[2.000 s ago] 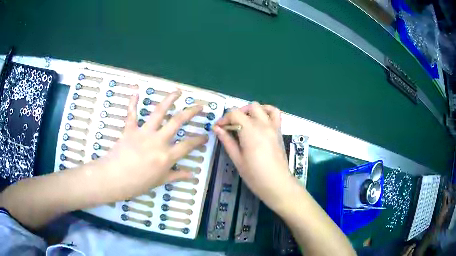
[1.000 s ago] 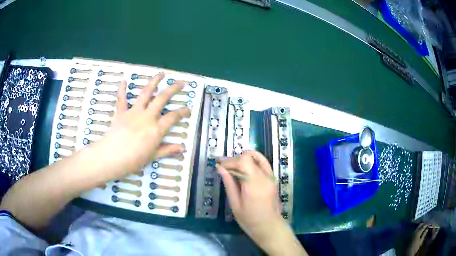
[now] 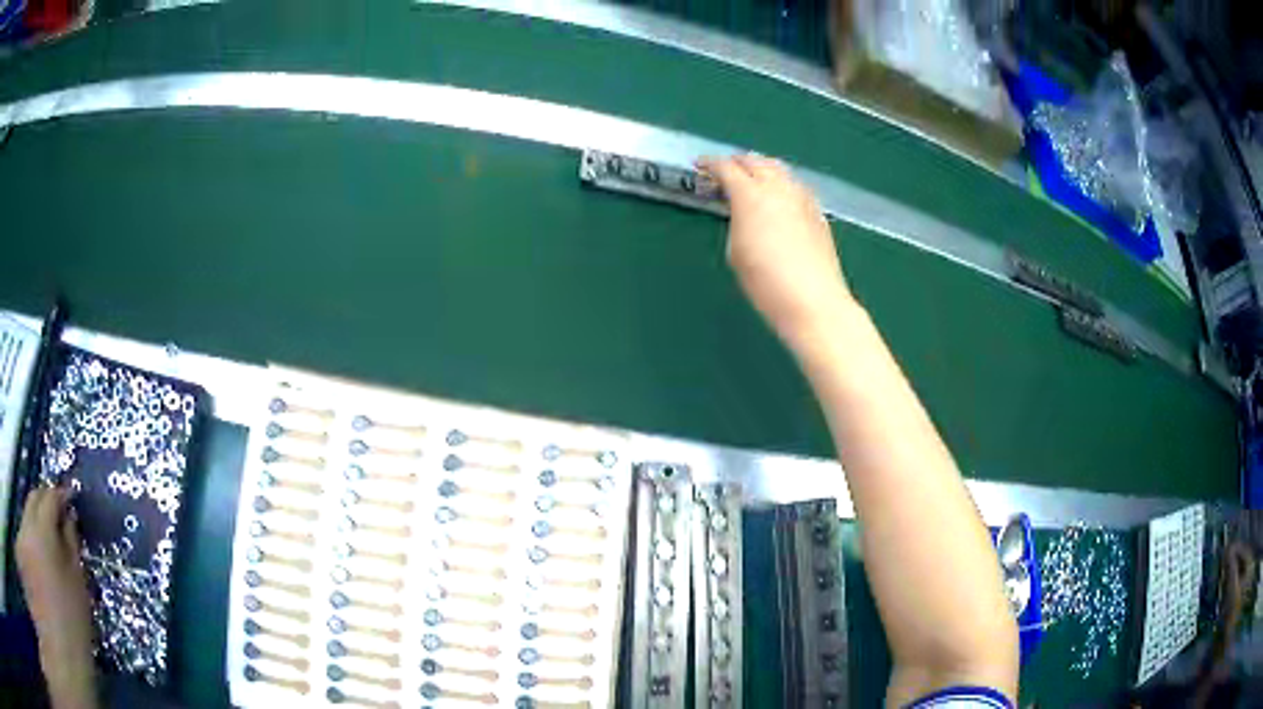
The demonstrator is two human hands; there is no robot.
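Observation:
My right hand (image 3: pixel 769 222) reaches out over the green conveyor and grips the right end of a grey bar fixture (image 3: pixel 651 180) lying along the pale rail. Dark round seats show along the bar, and the fingers hide its right end. No brush is visible in the hand. My left hand is out of the picture. Below, the white slotted tray (image 3: pixel 416 519) shows rows of tan dumbbell-shaped slots, with dark or silvery round heads at many slot ends.
Several bar fixtures (image 3: pixel 664 582) stand right of the tray. My right forearm partly covers the blue bin (image 3: pixel 1029 637); silvery parts (image 3: pixel 1087 589) lie beyond it. Another person's dark-sleeved hand (image 3: pixel 53 554) is at the black ring tray (image 3: pixel 122 513), far left. More bars (image 3: pixel 1097 333) lie on the conveyor.
My right hand has left the bench fixtures and moved up and away to the conveyor bar. My left hand has left the white tray and the view. The view has shifted towards the conveyor.

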